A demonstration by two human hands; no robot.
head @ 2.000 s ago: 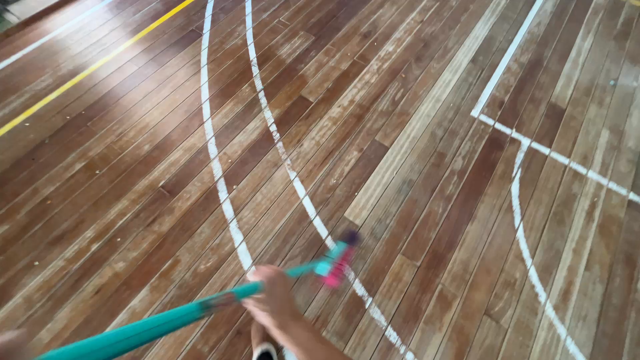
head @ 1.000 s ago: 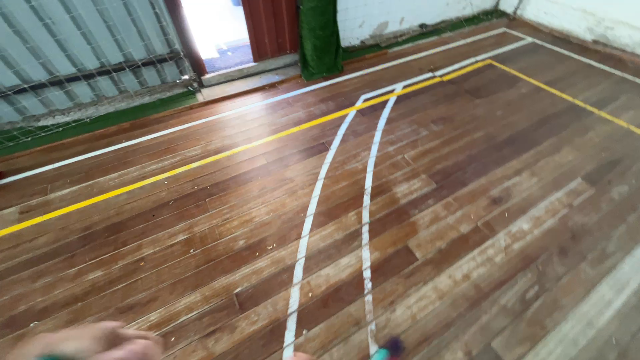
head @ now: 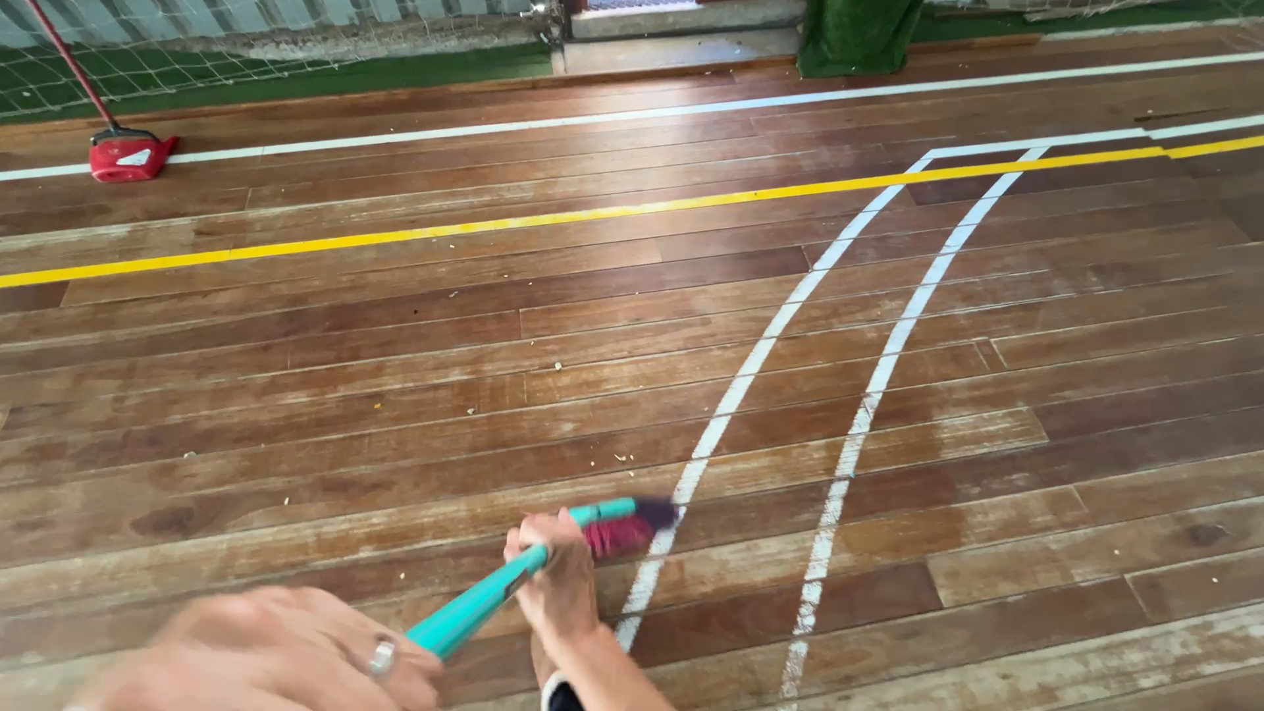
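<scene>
A broom with a teal handle (head: 474, 600) and pink and purple bristles (head: 620, 533) slants across the lower middle, its head blurred beside a white court line. My left hand (head: 286, 647), with a ring on one finger, is closed around the upper handle, close to the camera. Farther down the handle, my right hand (head: 555, 568) grips it just above the broom head. Small pale crumbs (head: 624, 458) are scattered on the wooden floor (head: 395, 336) beyond the bristles.
A red dustpan (head: 128, 156) with a long handle stands at upper left, near netting (head: 227, 44). Green turf-like material (head: 857, 38) hangs by the doorway step (head: 686, 49). White and yellow lines (head: 592, 212) cross the planks. Part of a shoe (head: 563, 693) shows below.
The view has swung left and up, bringing the dustpan in. My right hand and the broom head, almost out of view one second ago, show again at the lower middle.
</scene>
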